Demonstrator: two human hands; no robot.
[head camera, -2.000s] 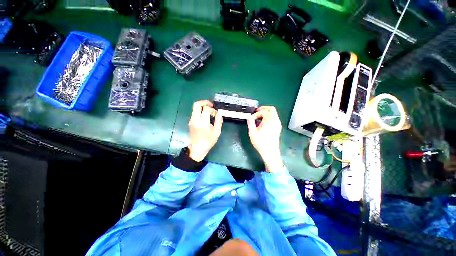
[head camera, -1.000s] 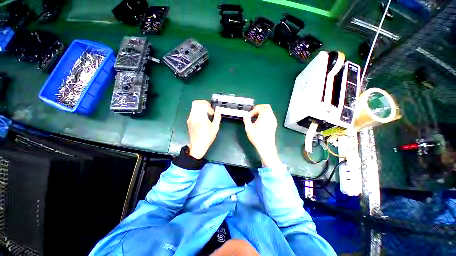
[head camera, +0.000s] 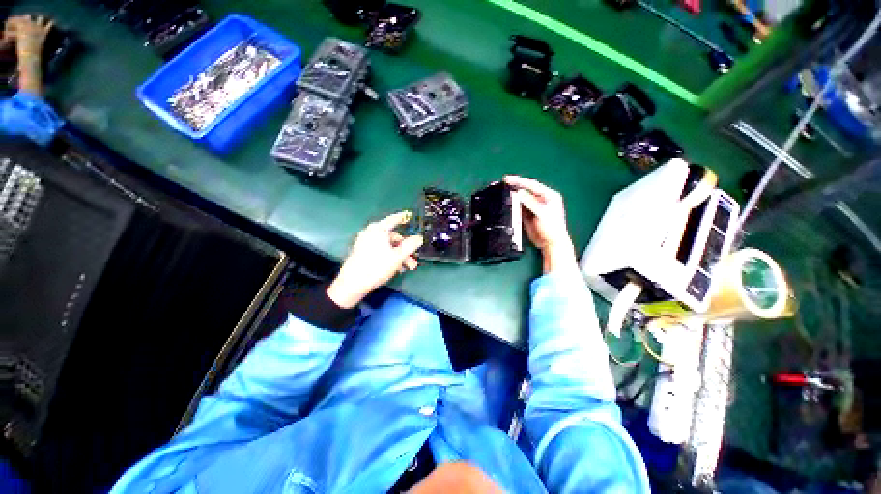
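An open camera housing (head camera: 469, 228) lies spread like a book in front of me. Its left half shows small bright dots and coloured parts inside; its right half is plainer and black. My right hand (head camera: 541, 218) grips the outer right side of the black half, where a pale strip shows along the edge. My left hand (head camera: 379, 255) is at the left half, with its fingers apart and the fingertips by its left edge. Whether those fingertips touch it is hard to tell.
A blue bin (head camera: 220, 139) of silvery pieces and closed grey camera units (head camera: 428, 104) stand at the back left. Open black housings (head camera: 572, 98) stand farther back. A white tape dispenser (head camera: 633, 232) and large tape roll (head camera: 761, 283) are at right. Another person's hand (head camera: 29, 41) shows top left.
The grey-faced unit between my hands now lies open, its dark inside showing. My left hand has moved outward from it and its fingers have spread. The view has turned, shifting the bench items.
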